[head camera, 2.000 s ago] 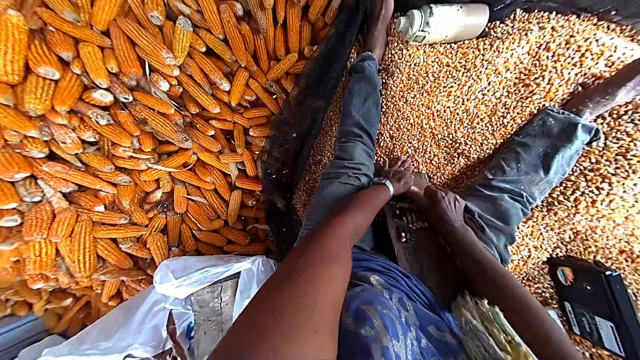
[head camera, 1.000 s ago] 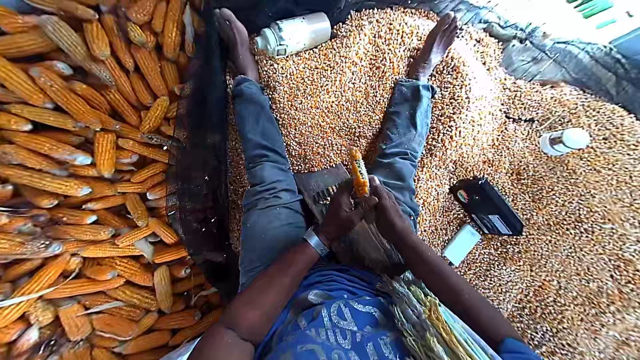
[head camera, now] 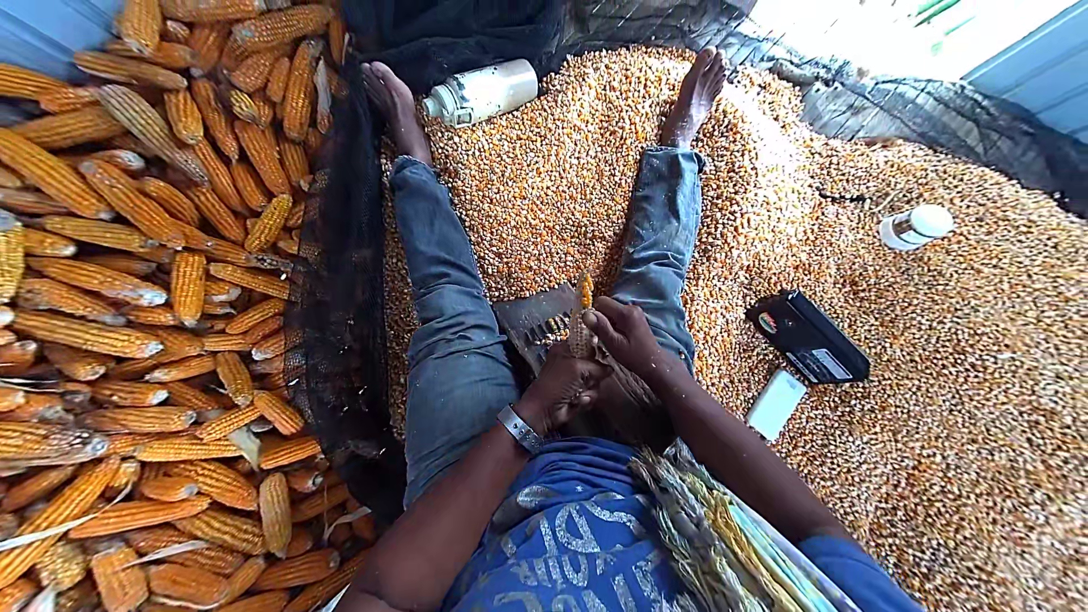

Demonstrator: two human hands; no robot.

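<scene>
My left hand [head camera: 563, 389], with a metal bracelet at the wrist, grips the lower part of a corn cob [head camera: 583, 333] held upright. Much of the cob's near part is bare of kernels; yellow kernels show at its tip. My right hand [head camera: 627, 333] closes on the cob's upper right side with thumb and fingers. Under both hands, between my legs, lies a dark wooden board [head camera: 529, 316] with a slotted opening holding some kernels. Loose corn kernels [head camera: 544, 212] spread around my outstretched legs.
Unshelled corn cobs [head camera: 127, 340] are heaped on the left, behind black netting [head camera: 336, 314]. A whitish bottle [head camera: 489, 92] lies by my left foot. On the kernels at right are a black box [head camera: 809, 338], a pale flat object [head camera: 776, 405] and a white-lidded jar [head camera: 916, 227].
Two seconds ago both hands were low at the board; a second ago they held up a cob with more kernels showing. Now its near part looks bare. The view has shifted much.
</scene>
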